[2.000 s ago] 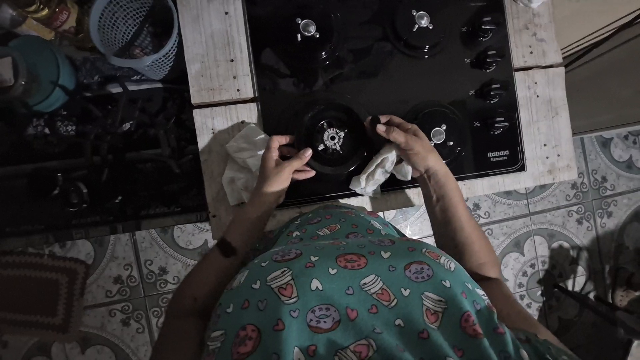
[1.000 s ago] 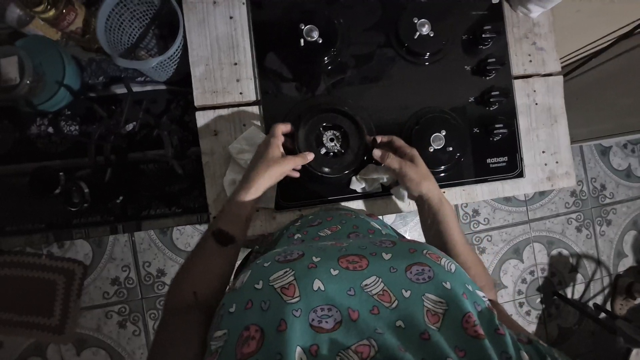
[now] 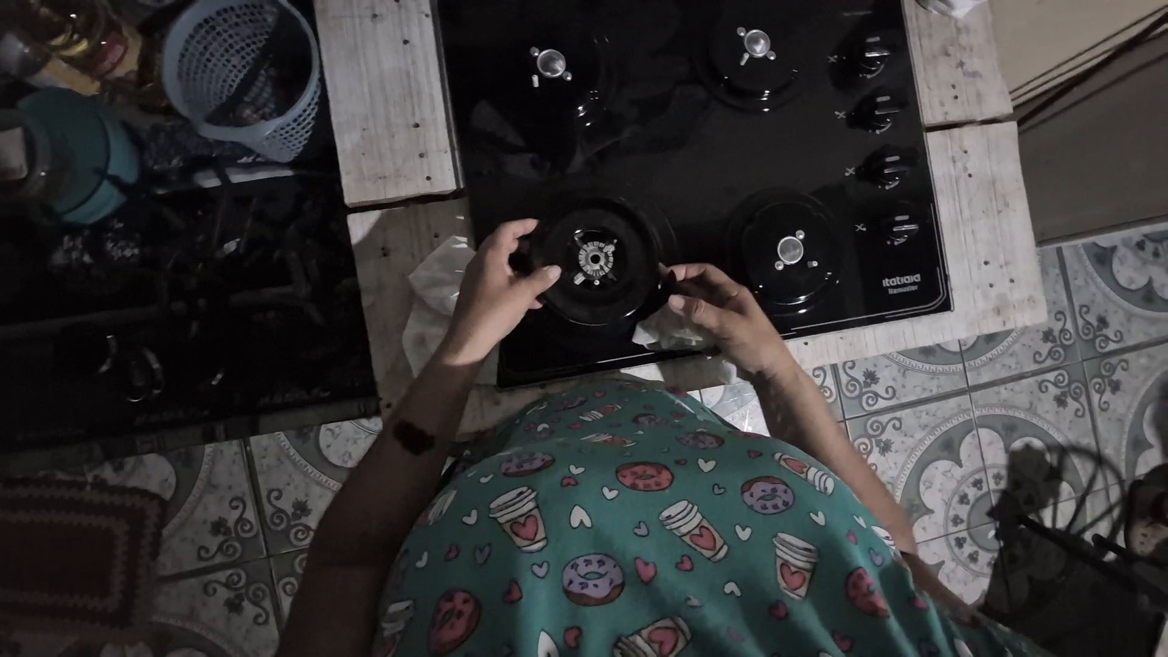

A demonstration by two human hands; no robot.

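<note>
A black glass gas cooktop (image 3: pixel 657 155) lies before me, set among pale wooden boards. At its front left burner sits a round black ring-shaped part (image 3: pixel 632 274) around the metal burner centre (image 3: pixel 595 259). My left hand (image 3: pixel 500 290) is at the ring's left rim, thumb and fingers apart around a dark edge. My right hand (image 3: pixel 725 315) pinches the ring's right edge between thumb and fingers. Crumpled translucent plastic (image 3: pixel 671 330) lies beneath my right hand, and more plastic (image 3: pixel 429 297) lies on the board by my left wrist.
Three other burners, including the front right one (image 3: pixel 789 249), show without caps. Control knobs (image 3: pixel 885 169) line the right side. At left are a dark stove (image 3: pixel 182 301), a blue plastic basket (image 3: pixel 242 78) and a teal container (image 3: pixel 91 155). Wooden boards (image 3: pixel 392 100) flank the cooktop.
The right hand's fingers have shifted around the ring's right edge, and the plastic under that hand lies lower and more bunched than two seconds ago. Both hands remain at the front left burner.
</note>
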